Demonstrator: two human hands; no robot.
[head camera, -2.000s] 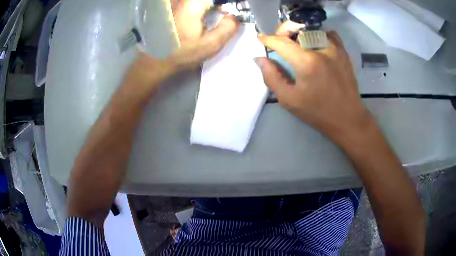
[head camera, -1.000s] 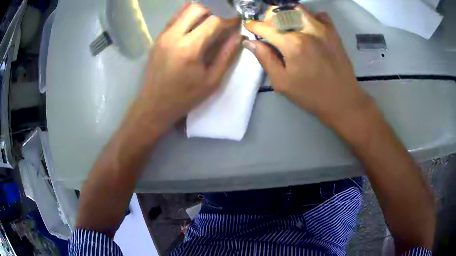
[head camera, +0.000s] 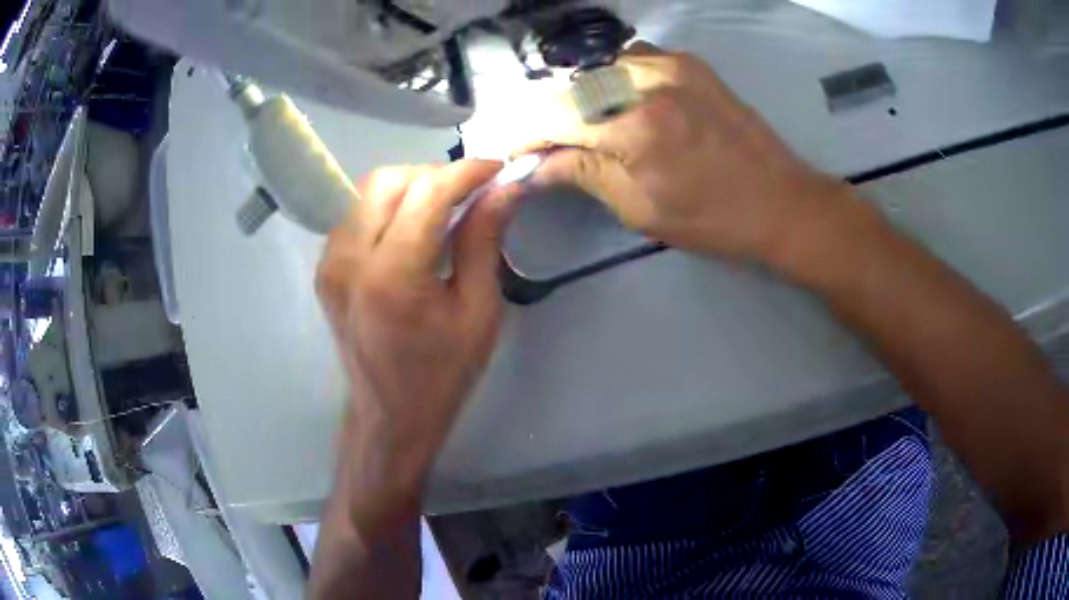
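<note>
A small part of the white fabric piece [head camera: 519,168] shows between my fingertips, just below the machine head. My left hand [head camera: 410,264] pinches its left side with thumb and fingers. My right hand [head camera: 692,158] pinches its right side, below the ribbed knob [head camera: 605,91]. The rest of the piece is hidden by my hands or washed out in the lamp glare. The machine head [head camera: 340,53] stands overhead, with the black discs [head camera: 579,41] at its right. The rounded end of the metal bed plate [head camera: 569,234] shows below my hands. The needle cannot be made out.
The lamp [head camera: 295,158] hangs left of my left hand, its ribbed grey end [head camera: 254,211] beside it. A small grey rectangle [head camera: 857,86] lies right on the table [head camera: 656,375]. White pieces [head camera: 920,14] lie at the top right. Plastic trays [head camera: 193,498] stand lower left.
The view has swung, showing more of the machine head. The fabric's long strip no longer hangs toward me; only a small part shows between my fingertips. My left hand has turned more upright.
</note>
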